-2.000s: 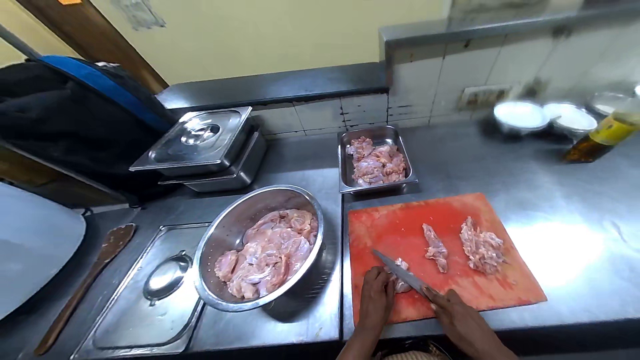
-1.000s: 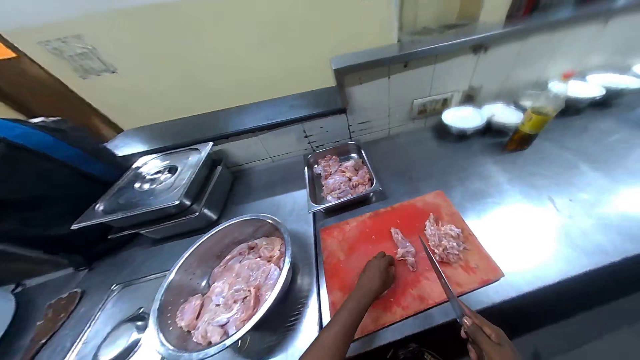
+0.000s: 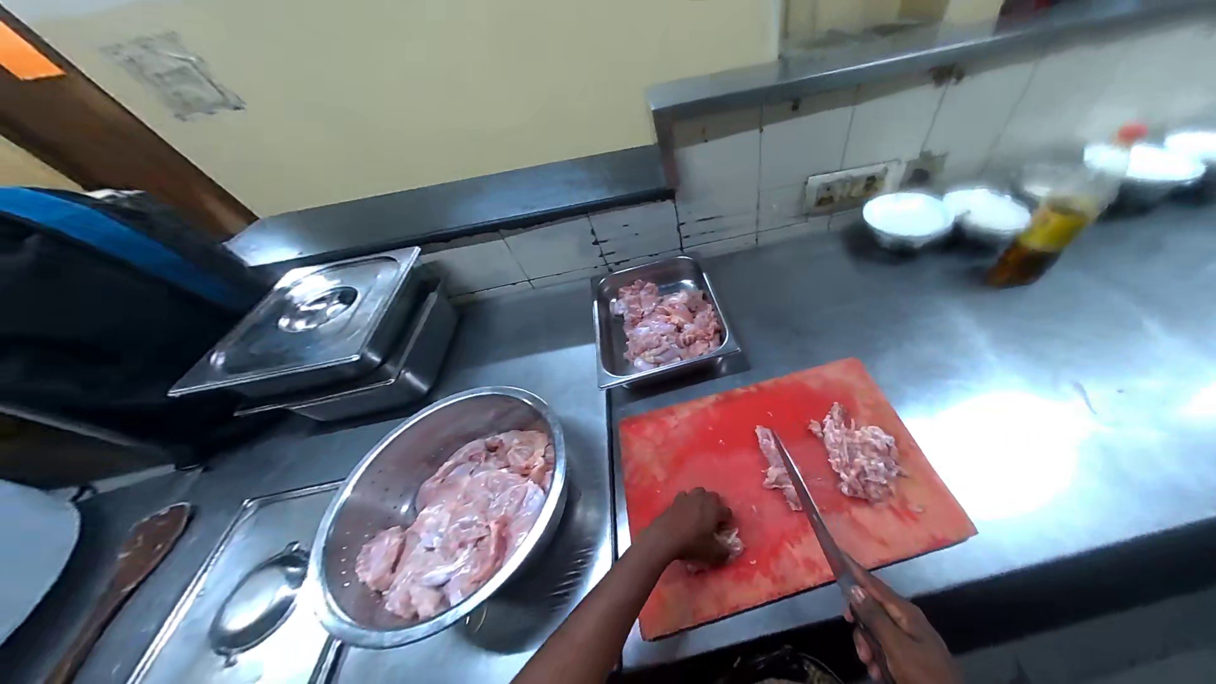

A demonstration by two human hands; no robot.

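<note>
My right hand [image 3: 888, 613] grips the handle of a knife [image 3: 812, 503] at the lower right of the board. The blade slants up and left, its tip beside a narrow strip of raw meat [image 3: 774, 465]. On the red cutting board [image 3: 684, 437], my left hand [image 3: 698, 527] has its fingers curled over a small piece of meat [image 3: 730, 541], mostly hidden. A heap of cut raw meat [image 3: 860, 454] lies to the right of the strip. Left of the board, a steel bowl [image 3: 351, 503] holds raw chicken pieces [image 3: 475, 513]; behind the board, a steel pan [image 3: 608, 342] holds more raw meat [image 3: 665, 323].
Stacked lidded steel pans [image 3: 313, 332] stand at the left, near a dark bag-like item [image 3: 85, 294]. A steel lid [image 3: 256, 598] and a wooden spatula [image 3: 133, 570] lie lower left. White bowls [image 3: 907, 218] and an oil bottle [image 3: 1040, 237] stand by the tiled wall.
Two seconds ago the blade was at the meat by my left hand; now it lies farther right, beside the strip. My hands have moved apart.
</note>
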